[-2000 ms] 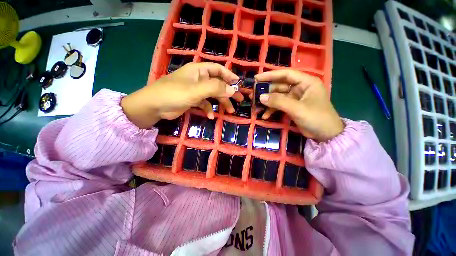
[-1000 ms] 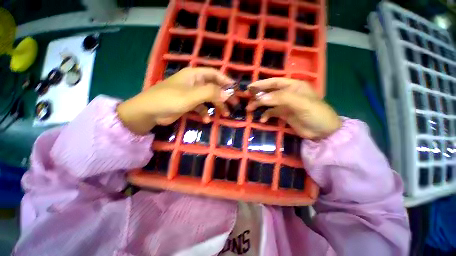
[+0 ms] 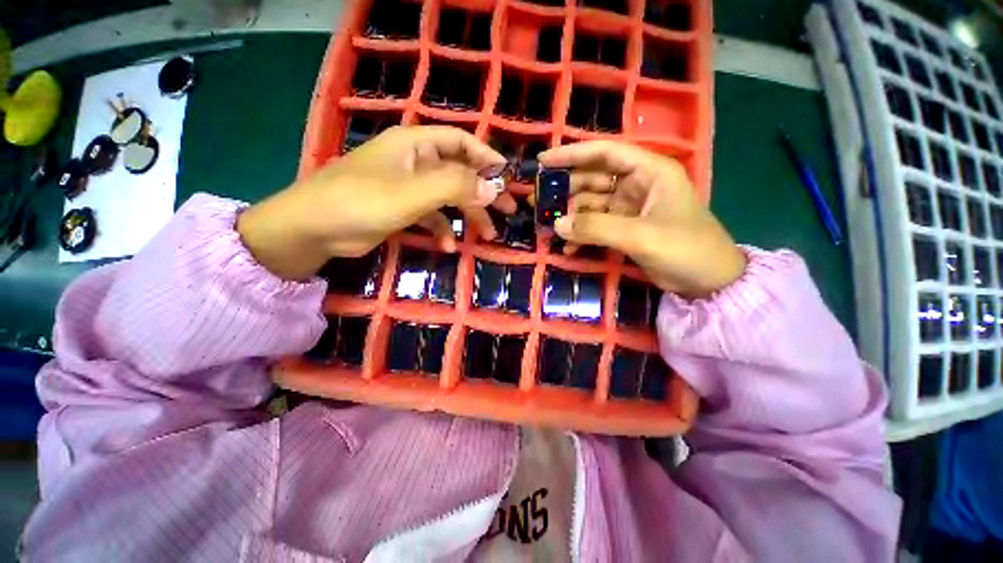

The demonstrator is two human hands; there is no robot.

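Observation:
The orange-red foam tray (image 3: 500, 404) lies in front of me, with small black glossy units in most cells. My right hand (image 3: 649, 214) holds a black rectangular unit (image 3: 552, 196) upright between thumb and fingertips above the tray; small red and green spots show on its face. My left hand (image 3: 385, 198) is at the left of it, thumb and forefinger pinched at a small shiny piece (image 3: 494, 179), mostly hidden by the fingers; it looks like another unit's edge. The hands are close but apart. The cells under the fingers are partly hidden.
A white foam tray (image 3: 896, 319) of dark units stands at the right. A blue pen (image 3: 814, 187) lies on the green mat between the trays. At the left are a white paper sheet (image 3: 151, 203) with round parts (image 3: 99, 155), a yellow fan (image 3: 33, 108) and black cables.
The black unit in my right hand, dark-faced two seconds ago and turned nearly out of sight one second ago, faces me again with coloured spots. The whole view has shifted slightly.

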